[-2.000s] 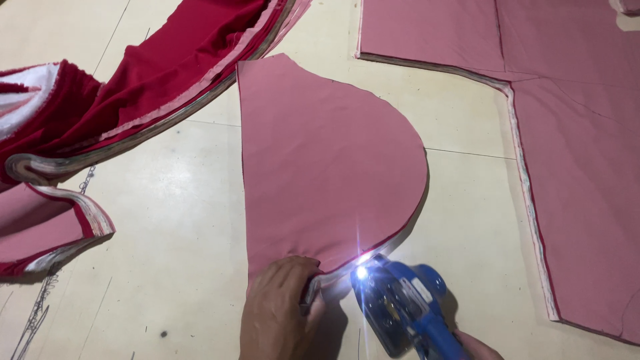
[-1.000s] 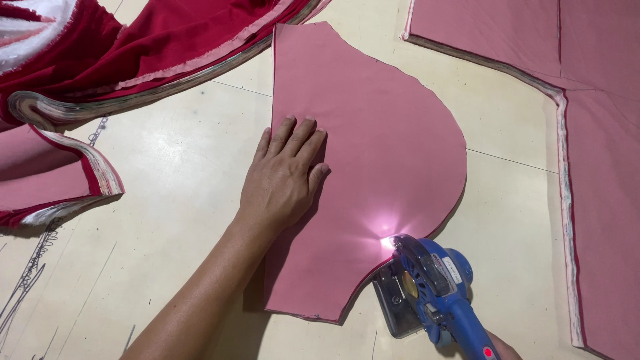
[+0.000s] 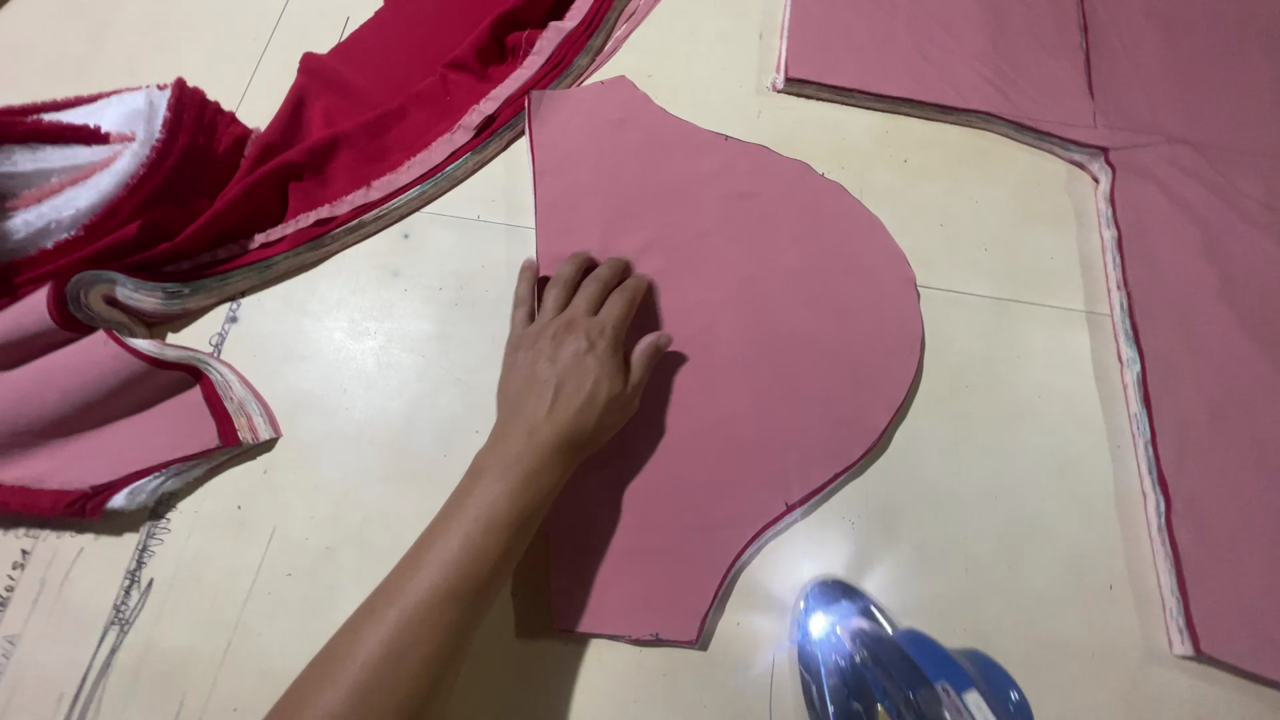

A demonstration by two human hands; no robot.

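Observation:
A thick stack of pink fabric pieces (image 3: 740, 330), cut with a rounded outer edge, lies on the table. My left hand (image 3: 580, 350) rests on the stack's left edge, fingers spread, gripping nothing. At the bottom right, a blue handheld electric fabric cutter (image 3: 900, 660) with a lit lamp stands apart from the stack's lower right edge. My right hand is outside the frame, so its hold on the cutter is hidden.
Layered red and pink fabric (image 3: 390, 120) curves across the upper left, touching or near the stack's top corner. A smaller pink bundle (image 3: 110, 410) sits at the left. Another large pink stack (image 3: 1210, 300) covers the right side. The pale table (image 3: 370, 400) bears drawn lines.
The cutter has come away from the stack's lower right edge. My left hand, at the lower edge two seconds ago, now lies flat on the left side. My right hand has left the view.

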